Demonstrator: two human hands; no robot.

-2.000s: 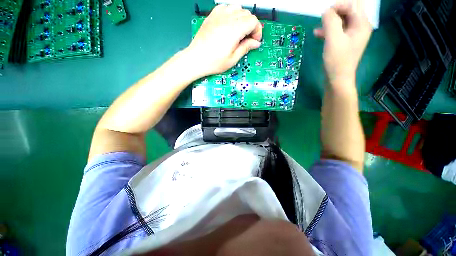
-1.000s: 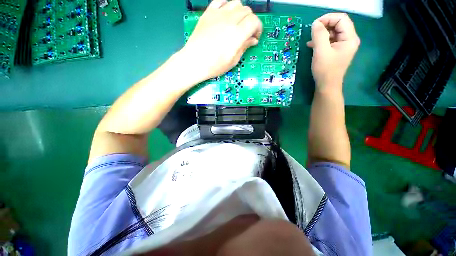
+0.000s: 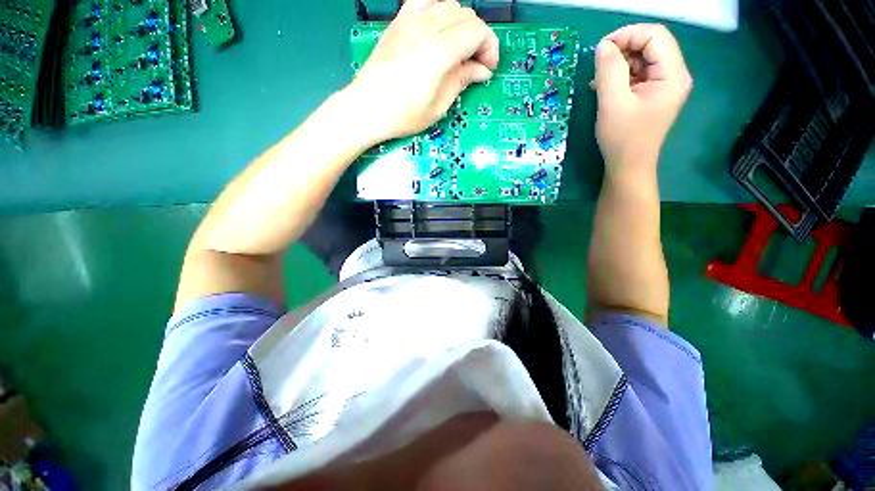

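Note:
A green circuit board panel (image 3: 484, 134) with rows of blue components lies on a black board holder (image 3: 443, 235), whose oval handle slot sticks out past the table's front edge. My left hand (image 3: 432, 67) rests over the panel's upper left part, fingers bent and thumb near the index finger; whether it holds a small part cannot be seen. My right hand (image 3: 641, 81) is just right of the panel, above the table, fingers curled and thumb near the fingertips. A tiny speck shows by its fingertips, too small to identify. Small red specks show at the panel's upper right.
Stacked board panels (image 3: 134, 58) lie at the left, with a small board piece (image 3: 213, 21) beside them. A white sheet or tray (image 3: 672, 10) is at the back. Black spare holders (image 3: 801, 144) lie at the right. A red plastic stool (image 3: 782, 268) stands on the floor at right.
My right hand has come down from the white sheet to beside the panel. My left hand stays over the panel. The view has shifted slightly.

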